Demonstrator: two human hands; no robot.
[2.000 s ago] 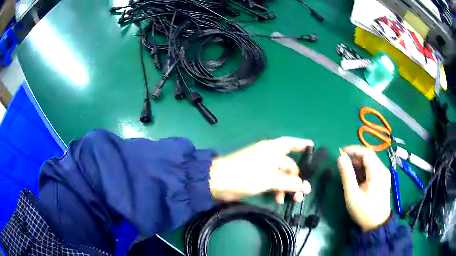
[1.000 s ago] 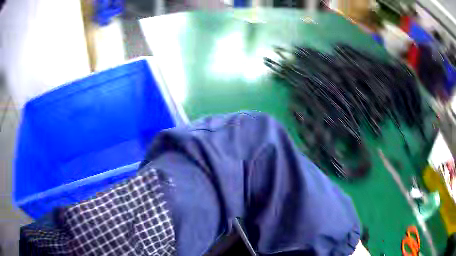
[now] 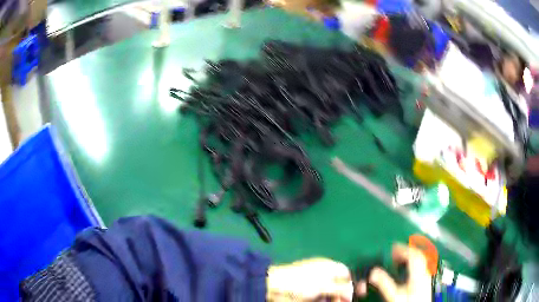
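My left hand [image 3: 310,279] is at the bottom edge, cut off by it and blurred. My right hand [image 3: 405,276] is close to its right, also cut off and blurred. A dark thing [image 3: 365,275] shows between the two hands, too blurred to tell what it is or which hand holds it. The cable pile [image 3: 295,88] lies across the far middle of the green table. A cable coil [image 3: 310,189] lies at its near side, with a black connector [image 3: 258,227] pointing toward me.
The blue plastic bin [image 3: 41,218] is at the left edge. The steel ruler [image 3: 369,184] lies diagonally right of the pile, by a pale green item [image 3: 434,203]. Orange scissors [image 3: 427,250] are partly behind my right hand. The yellow parts box [image 3: 458,191] is at right.
The view has swung from the bin back toward the table. Both hands now show at the bottom edge; one second ago they were almost wholly out of view.
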